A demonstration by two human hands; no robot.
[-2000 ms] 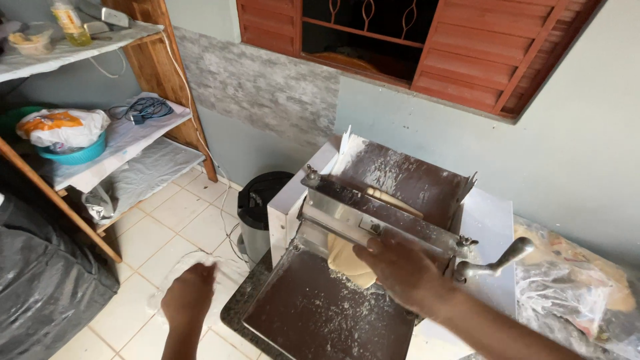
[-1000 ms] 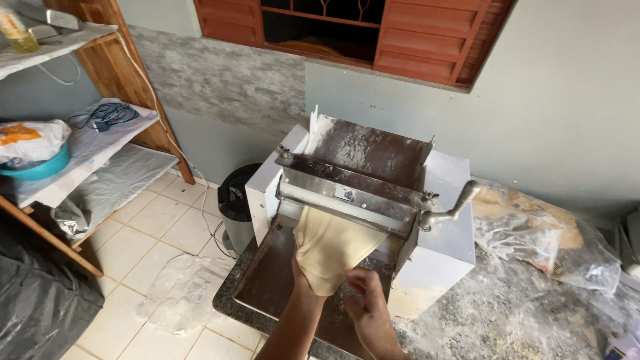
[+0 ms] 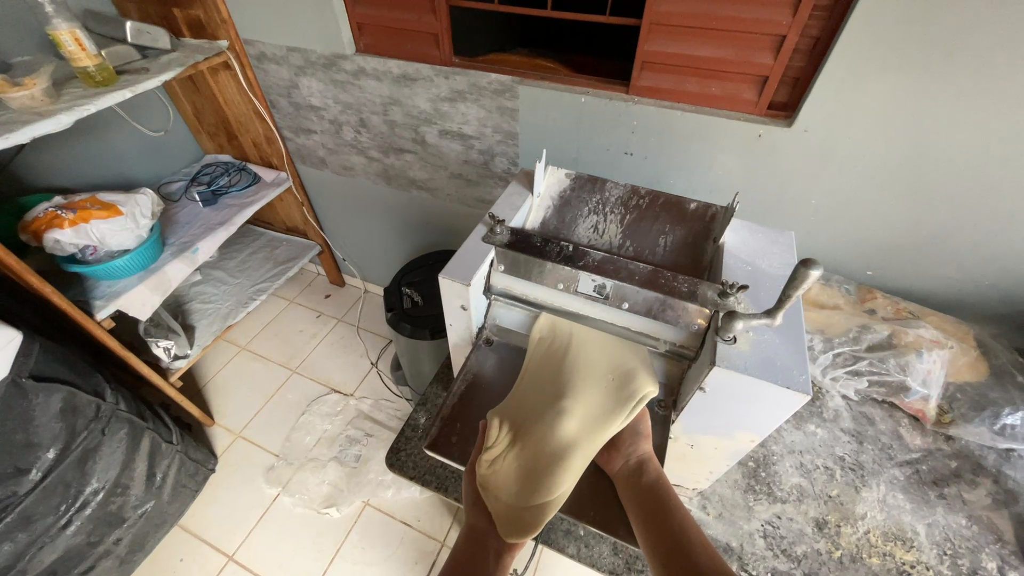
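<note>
A smooth sheet of pale dough (image 3: 560,416) lies over both my hands in front of the rollers of a dough sheeter (image 3: 592,300). My left hand (image 3: 484,488) holds its lower left side, with the fingers hidden beneath the dough. At the right edge, my right hand (image 3: 628,444) supports it from below, and its fingertips are hidden too. The dough's upper end hangs close to the rollers; whether it touches them I cannot tell. Behind the rollers rises a floury dark tray (image 3: 632,216). A metal crank handle (image 3: 772,308) sticks out at the sheeter's right.
The sheeter stands on a granite counter (image 3: 864,480) dusted with flour, with clear plastic bags (image 3: 888,352) at the right. A black-lidded bin (image 3: 416,296) is left of the machine. Clear plastic (image 3: 344,448) lies on the tiled floor. Wooden shelves (image 3: 232,112) hold a blue basin (image 3: 120,256).
Two seconds ago my left hand was away from the dough, left of the machine, and my right hand was at the rollers. Now both hold the dough, which spreads wider across the front tray.
</note>
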